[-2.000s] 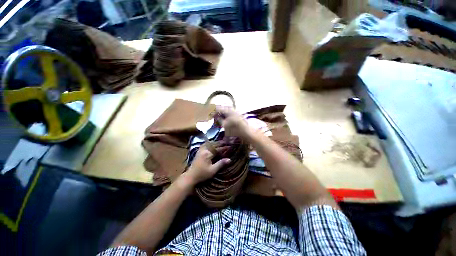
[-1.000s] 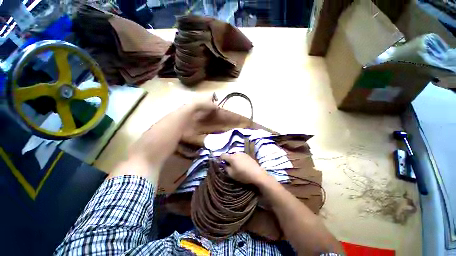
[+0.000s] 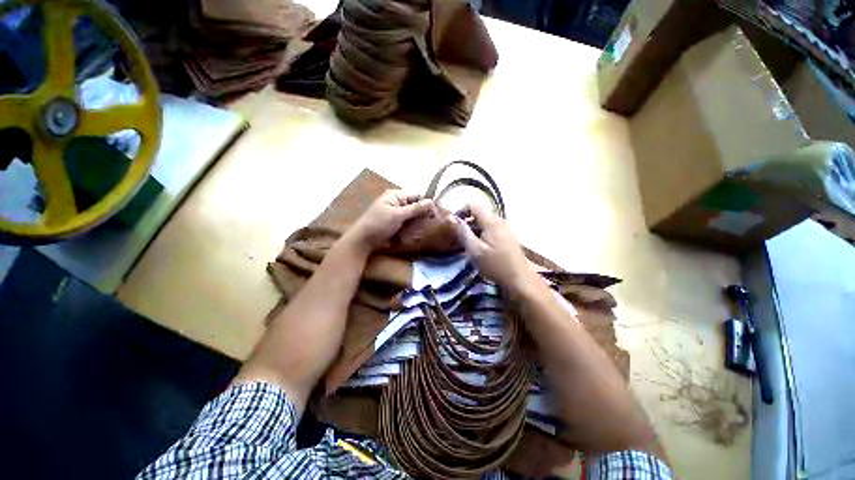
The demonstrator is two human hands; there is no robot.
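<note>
A fanned stack of brown bag panels lies in front of me, with stepped white backing showing. Many brown strap handles hang in loops toward me. Handle loops stand at the far edge of the stack. My left hand pinches the top panel near the base of these loops. My right hand is just to its right, fingers bent at the handle end, with a small dark thing at the fingers that I cannot make out clearly.
Dark brown panel stacks lie at the far side. A yellow handwheel is at the left. Cardboard cartons stand at the right. Thread clippings, a small black box and a slim black tool lie at the right.
My left hand has come down to the top panel's far edge. My right hand has moved from the hanging handles up beside it. The hanging loops are spread wider, and two loops now stand.
</note>
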